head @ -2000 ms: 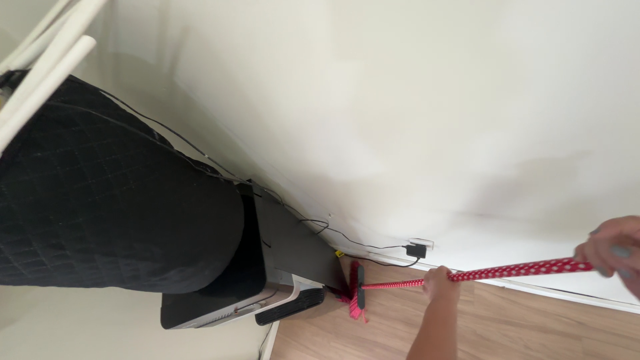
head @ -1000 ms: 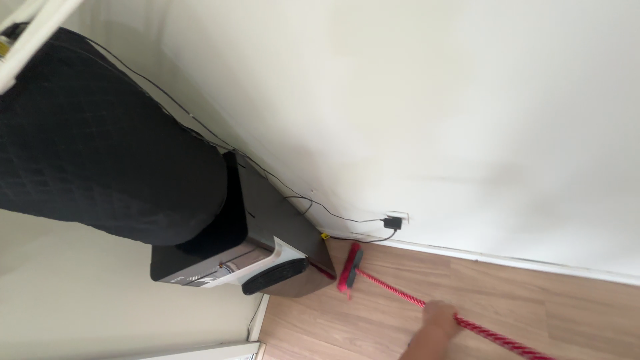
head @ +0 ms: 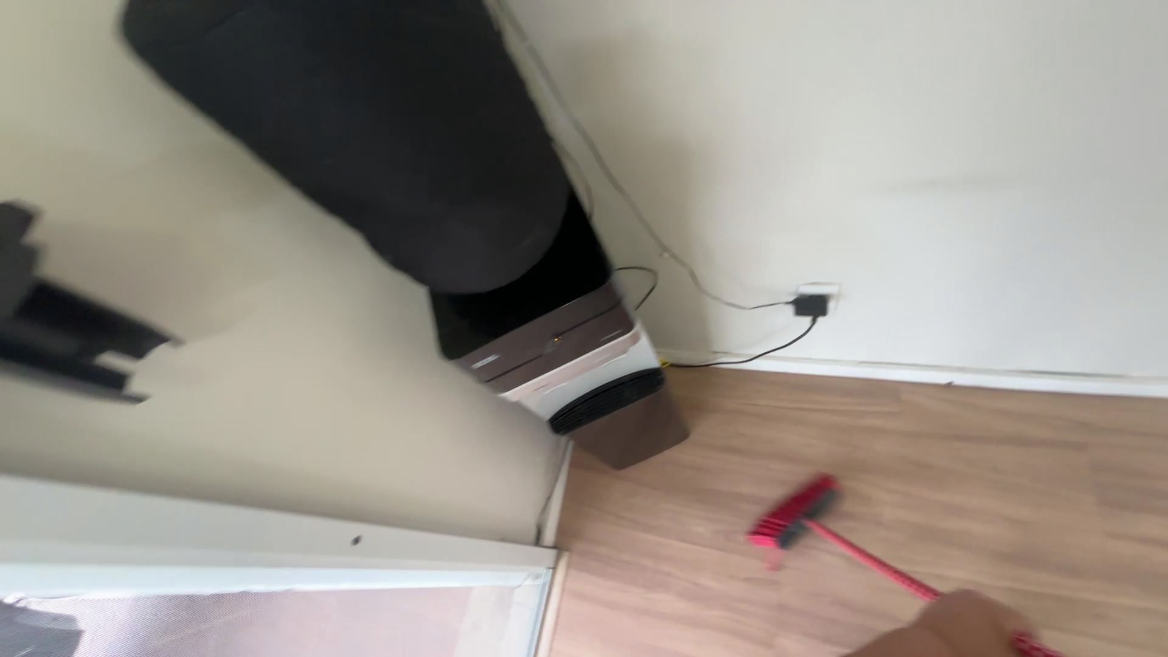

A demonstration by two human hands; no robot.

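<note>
A broom with red bristles and a grey head (head: 796, 513) is on the wood floor, a short way out from the corner. Its thin red patterned handle (head: 876, 558) slants down to the right into my left hand (head: 972, 622), which is closed around it near the bottom edge of the view. The handle shows again just past the hand and leaves the frame. My right hand is out of view. The view is somewhat blurred.
A tall dark appliance with a white band (head: 584, 388) stands in the corner, a black padded object (head: 383, 137) above it. A black adapter (head: 810, 305) with cables is in the wall outlet. A white frame (head: 274, 538) runs along the lower left.
The broom head has moved away from the appliance and wall onto more open floor. My right hand, on the handle two seconds ago, has left the view. The view has turned towards the left wall.
</note>
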